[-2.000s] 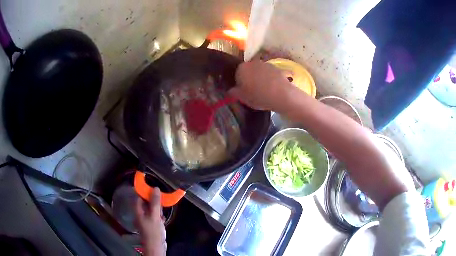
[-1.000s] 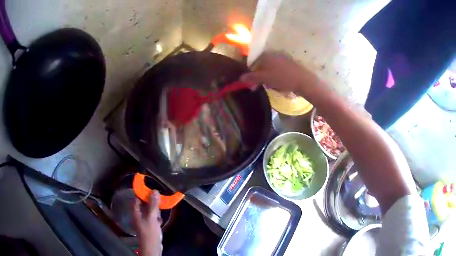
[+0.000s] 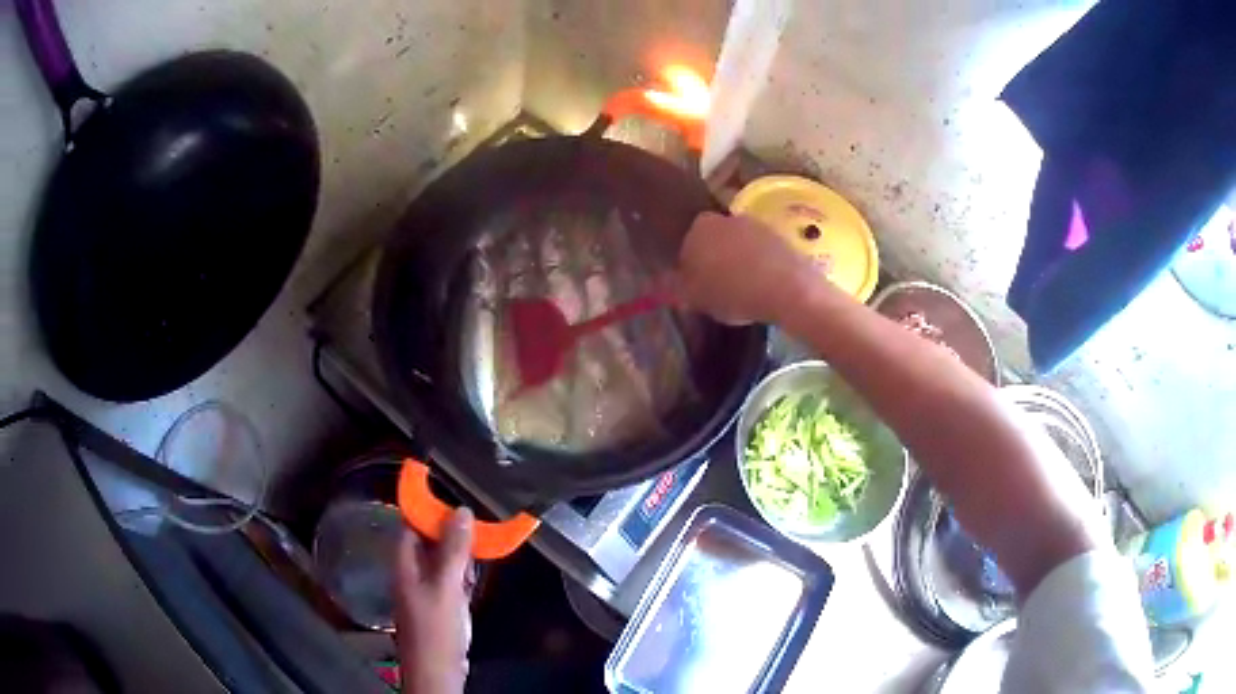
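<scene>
A large dark wok (image 3: pixel 576 468) stands on the gas stove with small whole fish (image 3: pixel 596 386) side by side in it. My right hand (image 3: pixel 743 269) grips the long handle of a red turner (image 3: pixel 541 344), whose broad head is over the fish near the wok's middle. My left hand (image 3: pixel 434 597) is at the wok's near orange-covered handle (image 3: pixel 499 534), with the thumb against it; the other fingers are partly hidden, so its grip is unclear.
A steel bowl of cut greens (image 3: pixel 809 461) and a rectangular steel tray (image 3: pixel 723 606) sit right of the stove. Behind are a yellow lid (image 3: pixel 838 228), a bowl of sliced meat (image 3: pixel 924 323) and a glass lid (image 3: pixel 949 569). A black pan (image 3: pixel 176 224) hangs at left.
The turner's head went left over the fish, then came back lower towards the wok's middle, my right hand moving with it. The whole view has shifted slightly. My left hand stays by the handle.
</scene>
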